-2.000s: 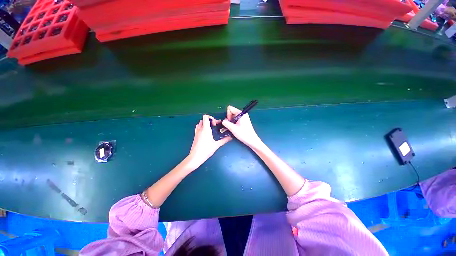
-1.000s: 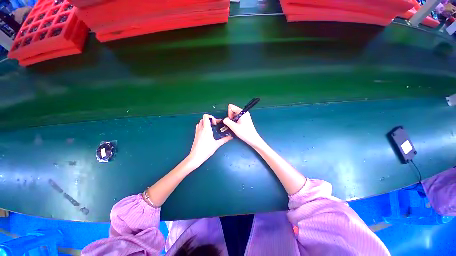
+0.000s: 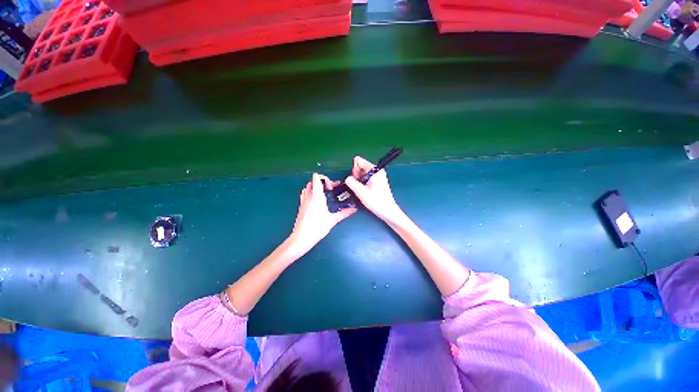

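My left hand (image 3: 313, 213) holds a small black round unit (image 3: 338, 202) with a small pale label, between thumb and fingers above the bench. My right hand (image 3: 375, 193) grips a black pen-like tool (image 3: 389, 158) whose back end points up and to the right. The tool's tip is hidden by the fingers. The right hand's fingers are at the unit's right upper edge. Another black round unit (image 3: 163, 232) with a white label lies at the left of the green bench (image 3: 337, 291).
A black box (image 3: 616, 218) with a white label and cable lies at the right. Black strips (image 3: 107, 300) lie at the lower left. Stacked red trays (image 3: 253, 27) and a pocketed red tray (image 3: 73, 50) stand at the back. A pink sleeve (image 3: 680, 292) shows at the right edge.
The right hand and pen-like tool have shifted slightly up and right, so more of the held unit and its label shows. The left hand has barely moved.
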